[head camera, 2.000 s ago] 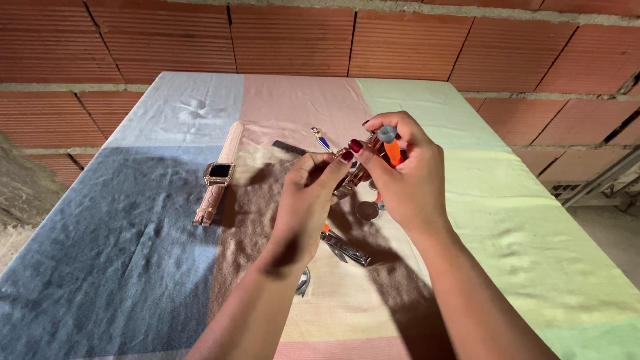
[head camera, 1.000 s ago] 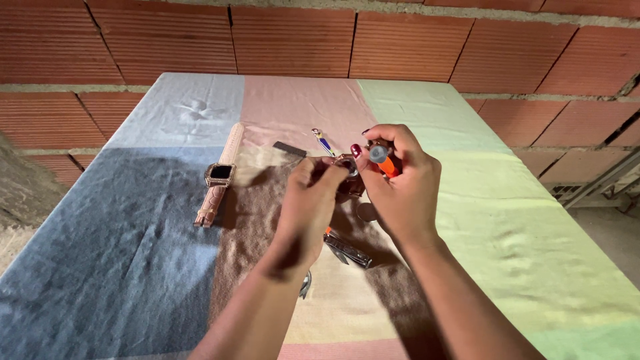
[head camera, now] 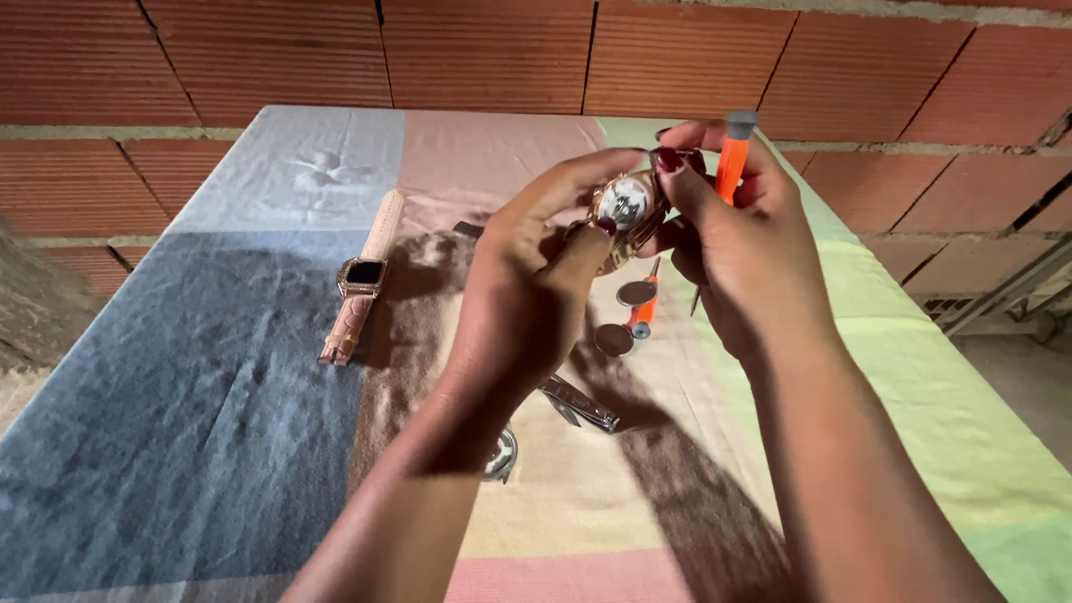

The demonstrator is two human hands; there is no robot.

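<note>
My left hand grips a gold-coloured wristwatch by its case, with the thumb at the lower edge of the pale dial. At the watch's upper right, my right hand pinches its band between thumb and fingers. That hand also holds an orange-handled screwdriver, grey cap up; its thin shaft comes out below the palm. Under the hands lie two dark round discs and a second orange tool with a thin metal tip. Part of the watch band is hidden by my fingers.
A pink-strapped watch with a square dark face lies to the left. Nearer me are a metal nail clipper and a round watch, partly behind my left forearm. A patchwork-coloured cloth covers the table, against a brick wall.
The held watch has been raised and turned, so its pale dial now shows. The discs and second orange tool beneath are more exposed. The screwdriver stays in my right hand, now more upright.
</note>
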